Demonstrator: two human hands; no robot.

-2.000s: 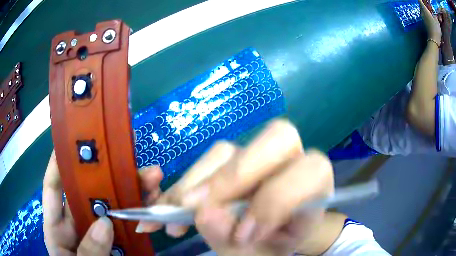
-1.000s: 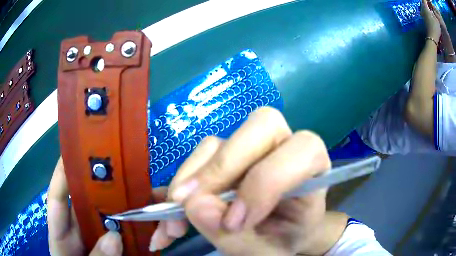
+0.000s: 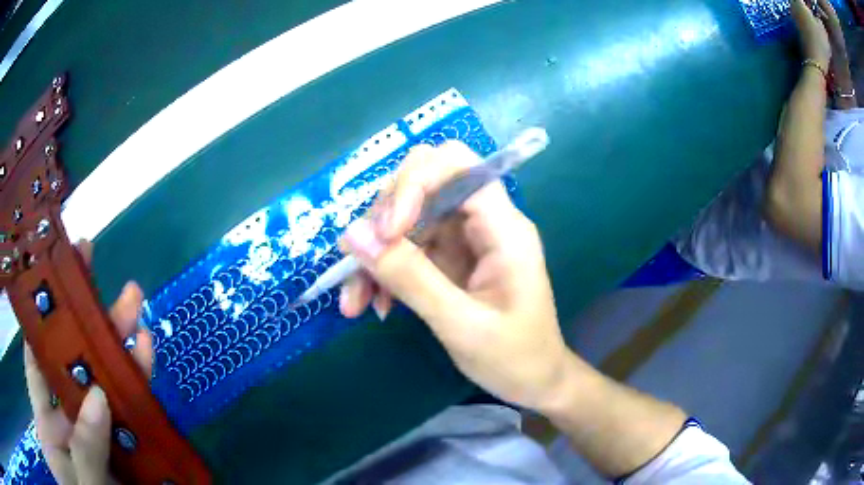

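Note:
My left hand (image 3: 87, 431) holds a reddish-brown fixture (image 3: 83, 327) at the lower left, tilted, its lower end cut off by the picture edge. Small round components sit in dark sockets along it. My right hand (image 3: 474, 275) holds silver tweezers (image 3: 474, 185). Their tip is over the blue film (image 3: 204, 403), which lies on the green bench with rows of small ring pieces and strong glare. Whether the tip touches a ring or holds one cannot be told.
More brown fixtures (image 3: 33, 170) lie at the left, partly behind the held one. A white strip (image 3: 275, 71) runs along the green bench (image 3: 606, 152). Another person's arm (image 3: 803, 161) reaches over blue film (image 3: 761, 17) at the upper right.
My left hand has moved the fixture left and down and tilted it. My right hand has taken the tweezers off the fixture, over the blue film.

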